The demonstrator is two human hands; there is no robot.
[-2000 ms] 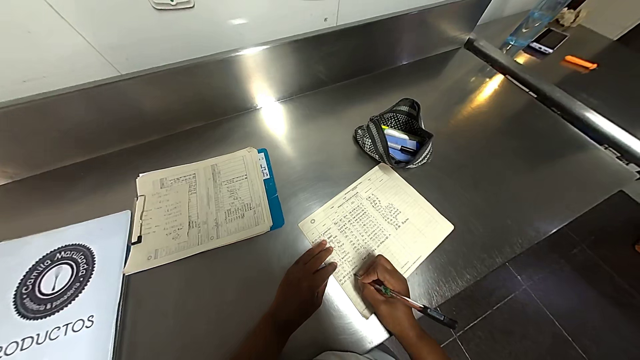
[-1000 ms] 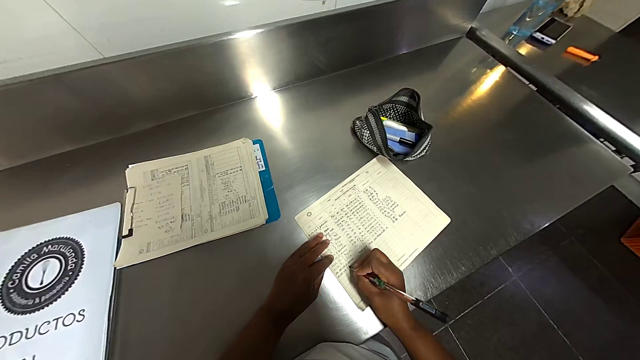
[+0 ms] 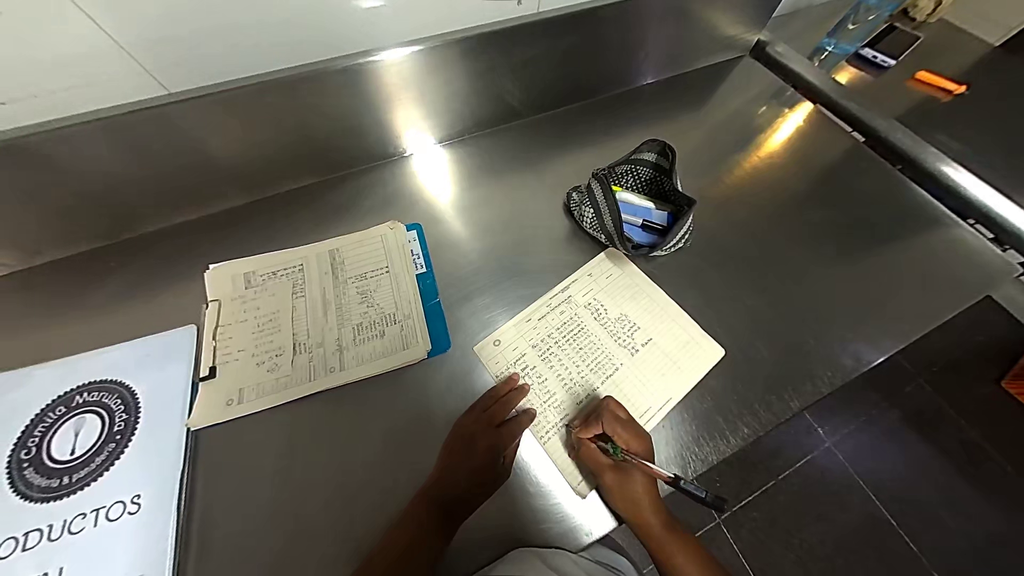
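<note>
A printed form sheet [image 3: 672, 344] with handwriting lies at a slant on the stainless steel counter [image 3: 320, 488]. My right hand [image 3: 620, 456] grips a pen [image 3: 676, 480], its point at the lower left part of the sheet and its dark end toward the lower right. My left hand [image 3: 488, 432] rests with its fingertips on the sheet's left edge, holding nothing. Just beyond the sheet's top corner sits a black and grey patterned pouch [image 3: 592, 212], unzipped, with pens and something blue inside.
To the left lie a blue clipboard [image 3: 434, 316] with written papers [image 3: 320, 320] and a white folder [image 3: 160, 464] bearing a logo. Past a metal rail [image 3: 904, 144] are a phone [image 3: 890, 44], an orange object [image 3: 940, 82] and a clear bottle [image 3: 860, 32]. The counter's edge drops to dark floor tiles.
My right hand still grips the pen over the lower left part of the sheet, and my left hand stays at its left edge. The view has shifted slightly.
</note>
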